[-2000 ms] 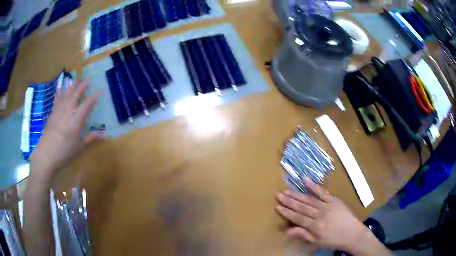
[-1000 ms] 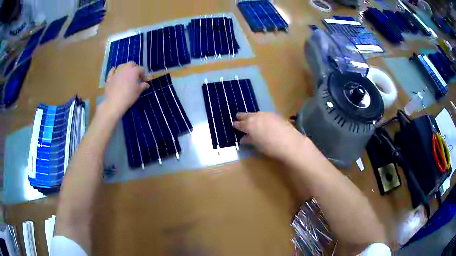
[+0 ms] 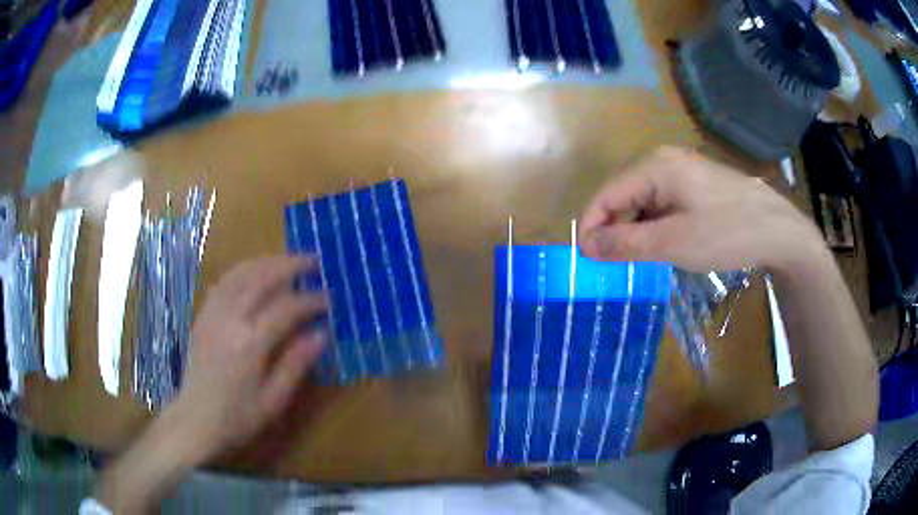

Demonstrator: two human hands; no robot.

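Two blue solar cell strings with silver lines are in front of me over the brown table. My left hand [image 3: 264,342] is at the left edge of the left cell string [image 3: 370,272], fingers on its edge. My right hand [image 3: 679,216] pinches the top edge of the right cell string [image 3: 574,352], near its upper right part. Thin silver ribbon tails stick up past the top edges of both. The right string's top band looks brighter blue. Whether the right string touches the table I cannot tell.
A finished circuit stack [image 3: 176,65] is at upper left. Dark cell strings [image 3: 388,35] lie on a pale mat [image 3: 292,60]. Silver ribbon [image 3: 171,292] and white strips [image 3: 121,287] lie left. A short ribbon heap [image 3: 697,312] is partly behind my right hand. A grey drum [image 3: 750,91] stands upper right.
Both hands have come back from the mat towards me, each with a cell string. The view has tilted down, so the mat, stack and drum sit higher in the picture.
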